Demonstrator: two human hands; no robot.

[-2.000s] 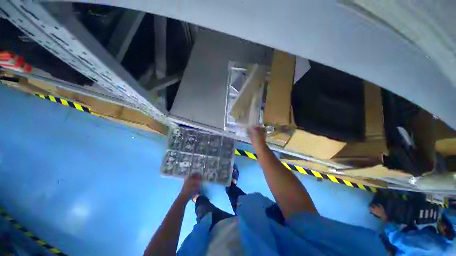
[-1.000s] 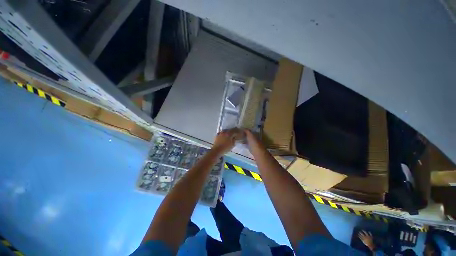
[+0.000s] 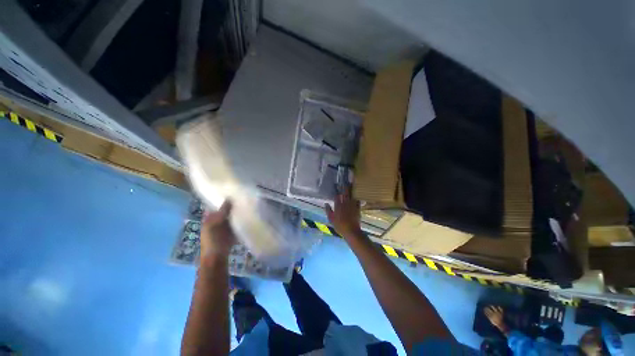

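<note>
My left hand (image 3: 218, 226) holds a pale, narrow, blurred stack (image 3: 226, 188) at its middle, above the shelf's front edge. The clear compartment tray (image 3: 186, 241) with small grey parts lies below it, partly hidden by the stack and my left hand. The shallow white tray (image 3: 296, 167) lies on the grey shelf with a few flat grey pieces and thin dark strips inside. My right hand (image 3: 345, 211) is at this tray's near right corner, fingers reaching onto its edge; whether it grips is unclear.
A brown carton (image 3: 379, 139) with black contents stands right of the white tray. A grey shelf frame (image 3: 83, 83) is at the left. Yellow-black tape (image 3: 432, 263) runs along the blue floor. Another person's hand (image 3: 495, 316) rests on a black tray at the lower right.
The pale stack has left the white tray and moved left in my left hand, uncovering flat pieces and dark strips. My hands have parted; my right hand stays near the white tray.
</note>
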